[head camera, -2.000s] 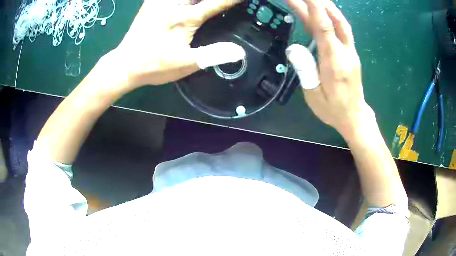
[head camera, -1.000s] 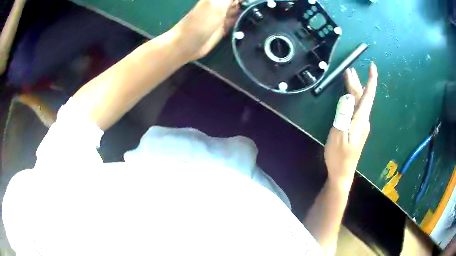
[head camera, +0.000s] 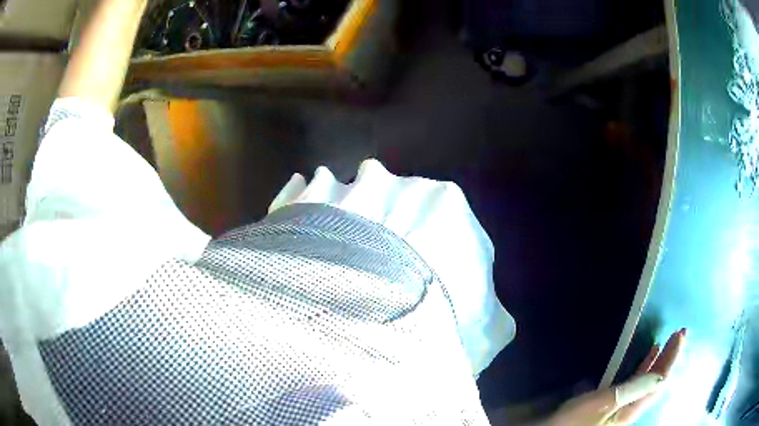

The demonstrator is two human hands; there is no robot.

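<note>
An open carton with an orange-brown taped edge (head camera: 241,62) is at the top left. Black housings (head camera: 283,18) with ring shapes lie inside it, cut off by the picture's top. My left forearm reaches up past the carton's left side; my left hand is beyond the top edge, out of the picture. My right hand (head camera: 645,387) is at the lower right, on the green bench by its front edge, fingers stretched out, with a pale cover on one digit. No thing shows in it.
The bench top (head camera: 666,274) curves down the right side with strong glare. A white harness pile (head camera: 745,108) lies at its right rim. Another box with orange tape (head camera: 190,141) stands below the carton. A cardboard box (head camera: 25,125) is at far left.
The view has swung left, from the bench to the carton. The black housing on the bench has left the picture. My left hand has gone out of view; my right hand now shows low at right.
</note>
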